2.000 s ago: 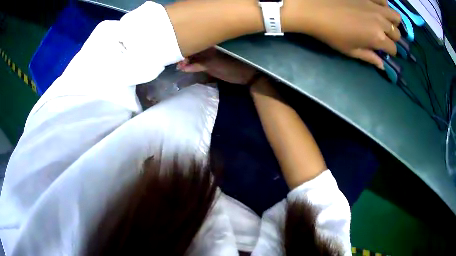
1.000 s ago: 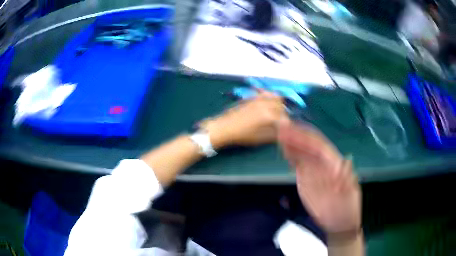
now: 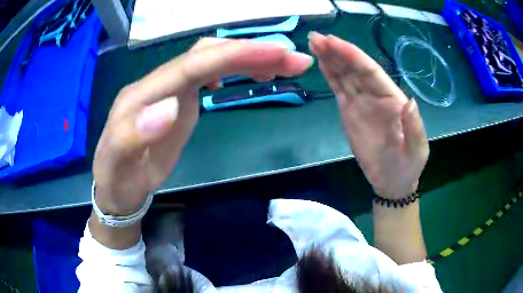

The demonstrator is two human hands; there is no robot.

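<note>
Both hands are raised above the bench's front part, palms turned toward each other. My left hand (image 3: 155,111) has its fingers bent to the right and holds nothing. My right hand (image 3: 375,111) has its fingers pointing up and left and holds nothing. The fingertips are close but apart. Several black and light-blue 3D pens lie side by side on the green bench (image 3: 258,140). The nearest pen (image 3: 255,96) has a black cable at its right end. Another pen (image 3: 258,27) lies at the back. My left hand partly hides the pens.
A blue tray (image 3: 51,109) holds light-blue pieces and white material at left. A white sheet (image 3: 229,14) lies at the back. A clear filament coil (image 3: 427,71) and a blue parts bin (image 3: 487,48) are at right.
My left hand has left the pens and risen on the left, its fingers bent right. My right hand has opened beside it. The view has moved from under the bench edge to the bench top.
</note>
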